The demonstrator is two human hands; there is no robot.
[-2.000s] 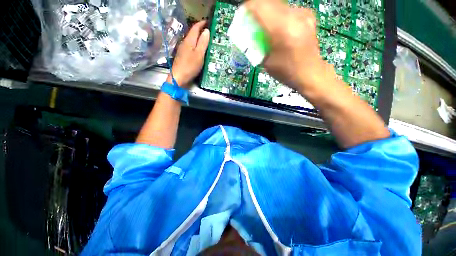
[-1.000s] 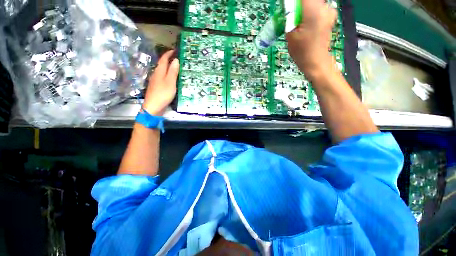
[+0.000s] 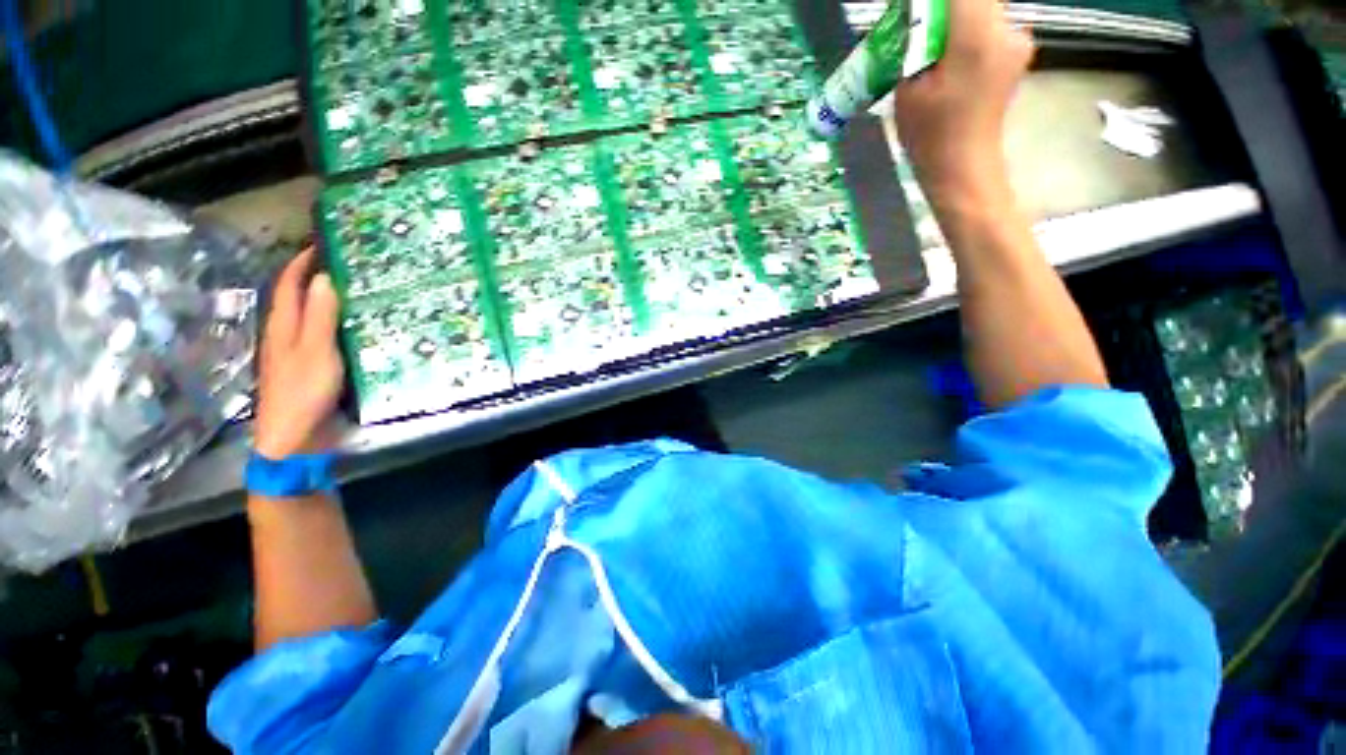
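Note:
Green circuit boards (image 3: 576, 273) lie in two rows on a black pad (image 3: 896, 244) across the bench. My right hand (image 3: 963, 111) is closed around a white and green squeeze tube (image 3: 883, 62), its tip pointing down-left over the right end of the boards. The tube's back end is cut off by the top edge. My left hand (image 3: 301, 362) rests at the left edge of the boards and pad, fingers extended together; its palm side is hidden. A blue strap (image 3: 291, 474) is around the left wrist.
A clear plastic bag (image 3: 104, 369) of silver-grey pieces lies at left. A metal rail (image 3: 1137, 221) runs along the bench's front edge. A crumpled white scrap (image 3: 1134, 129) lies at right. More green boards (image 3: 1218, 406) show lower right, below the bench.
The view has shifted and tilted, so the boards and bag appear further left. My right hand has moved with the tube to the boards' right end. My left hand stays at their left edge.

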